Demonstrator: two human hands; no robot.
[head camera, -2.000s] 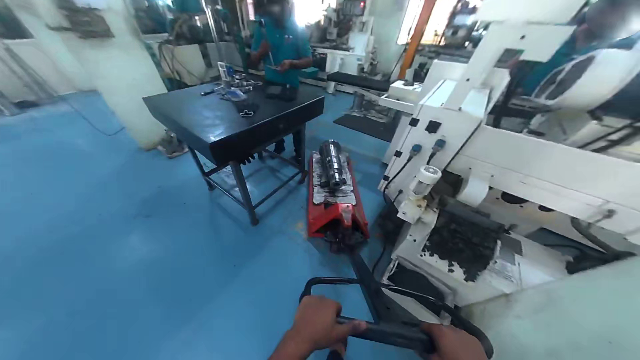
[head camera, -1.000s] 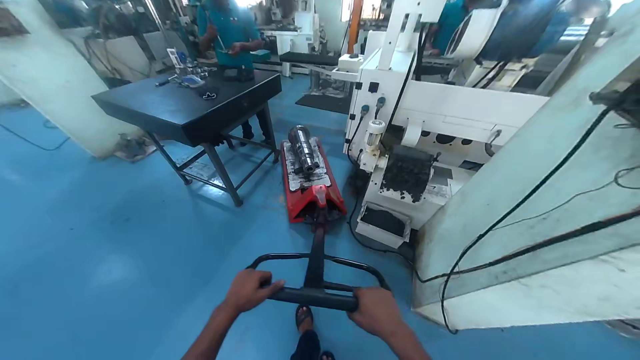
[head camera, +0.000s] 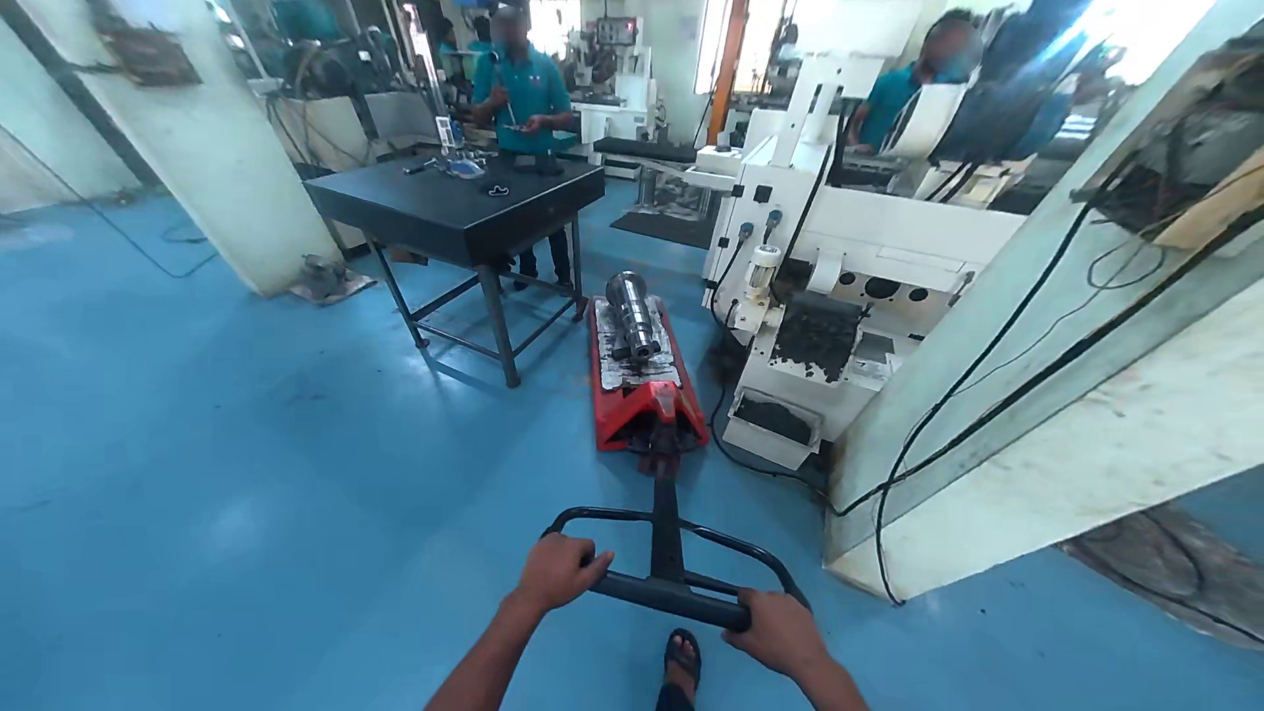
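My left hand (head camera: 565, 573) is closed around the left end of the black handle (head camera: 671, 598) of a red pallet truck (head camera: 652, 410). The right end of the same handle is in my right hand (head camera: 780, 632). Beyond the handle, the truck's body points away from me, low on the blue floor. On its forks lies a dirty pale sheet (head camera: 612, 363), and a shiny stepped metal shaft (head camera: 634, 314) rests lengthwise on top of it.
A black-topped table (head camera: 444, 202) with small tools stands left of the truck. Behind it stands a person (head camera: 528, 94). A white machine (head camera: 889, 227) with a chip bin (head camera: 775, 430) is at the right, beside a pillar (head camera: 987, 434) with hanging cables. Another person (head camera: 913, 79) is behind the machine.
The pallet truck has moved back past the table and white machine along with me. Both hands stay on its handle. More of the right pillar shows than two seconds ago.
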